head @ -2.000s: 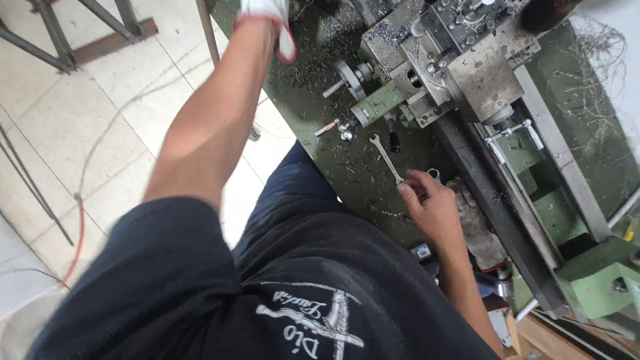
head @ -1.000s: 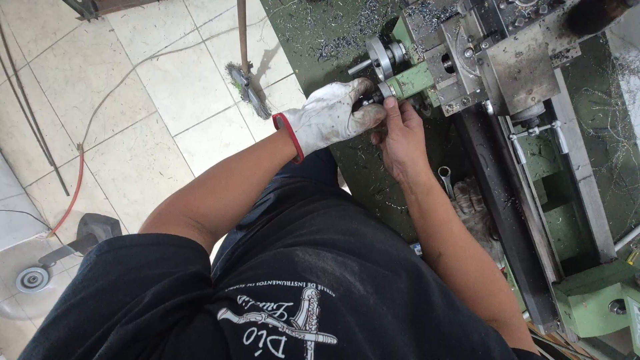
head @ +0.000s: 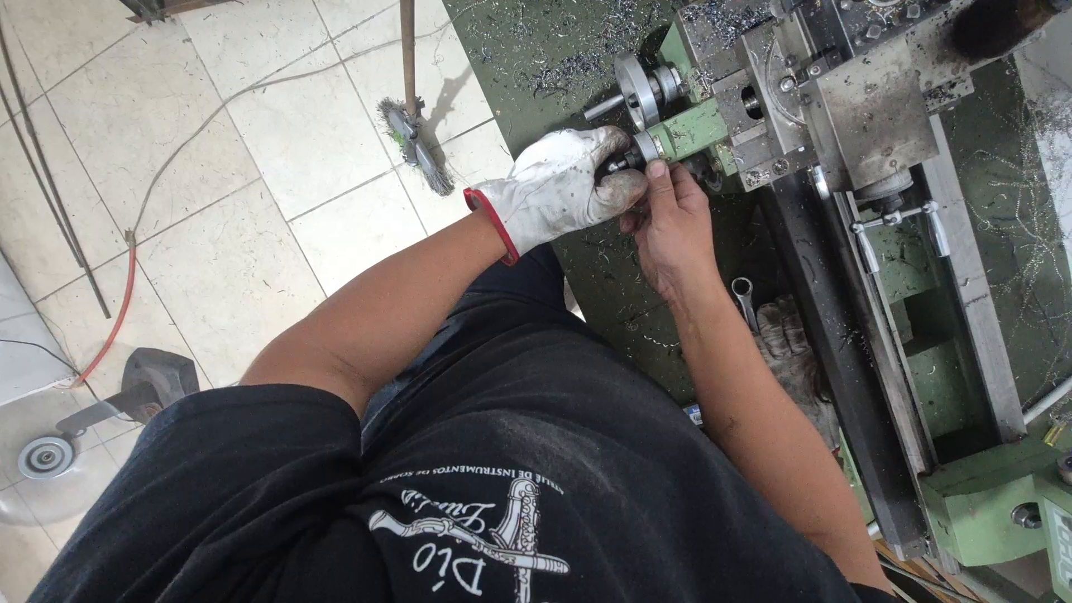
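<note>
My left hand (head: 578, 180), in a stained white work glove with a red cuff, curls around the dark crank handle (head: 618, 164) at the end of a metal lathe's green feed-screw bracket (head: 691, 130). My bare right hand (head: 674, 222) is against it, thumb and fingertips at the silvery dial collar (head: 647, 147) between handle and bracket. Part of the handle is hidden by the glove. Just above is a handwheel (head: 638, 90) with a metal grip. A combination wrench (head: 743, 293) lies right of my right forearm, beside a dirty work glove (head: 787, 339).
The lathe bed (head: 846, 335) runs down the right side. Metal chips litter the green surface (head: 536, 59). On the tiled floor at left are a brush (head: 419, 146) with a wooden handle, a red hose (head: 121, 310) and a caster wheel (head: 46, 457).
My left hand has come from the upper edge to the crank handle. My right hand held the wrench in the oldest frame; it has let it go and moved up to the collar.
</note>
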